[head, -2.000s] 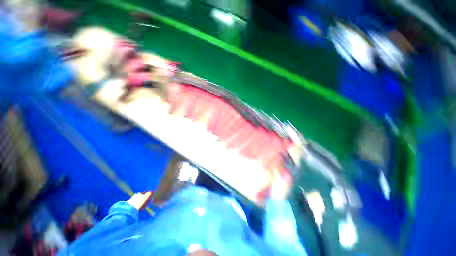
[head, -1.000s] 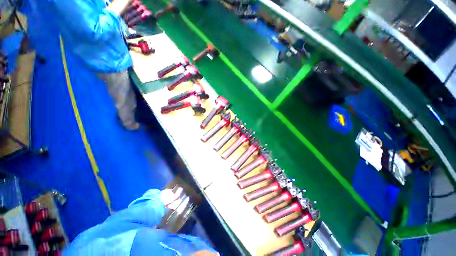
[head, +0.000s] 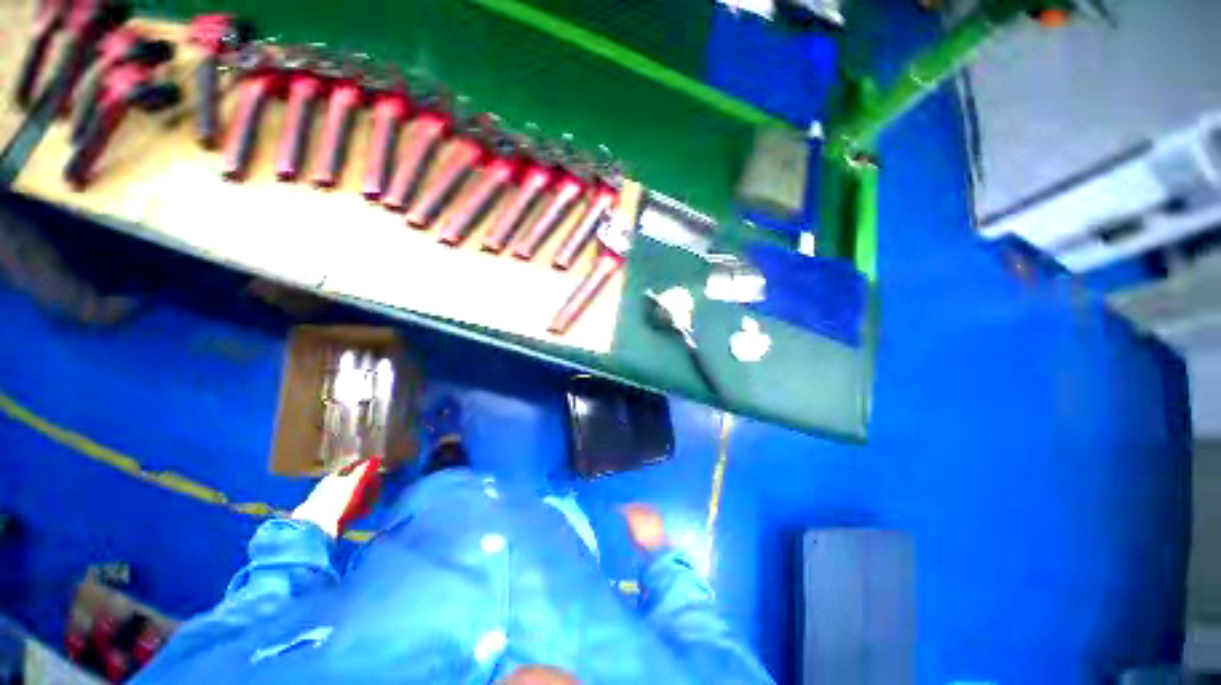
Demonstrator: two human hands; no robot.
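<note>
My left hand (head: 323, 501), in a pale glove, holds a small bright red piece (head: 359, 491) low in front of my body, beside the open carton. My right hand (head: 645, 525) looks bare and blurred, low near my right side; whether it holds anything cannot be told. A row of red-and-black tool handles (head: 339, 134) lies on the tan board (head: 335, 248) of the bench, beyond both hands. Neither hand touches them.
An open carton (head: 301, 402) with shiny pieces stands on the blue floor. A black bin (head: 617, 426) is under the bench edge. The green bench end (head: 803, 381) bears a mallet-like tool (head: 690, 351), white scraps (head: 749, 340) and a dark blue cloth (head: 813, 295). A grey box (head: 858, 609) is lower right.
The view has swung toward the bench's right end, so the tool row now lies upper left. The red piece in my left hand and my right hand now show. The other person is out of view.
</note>
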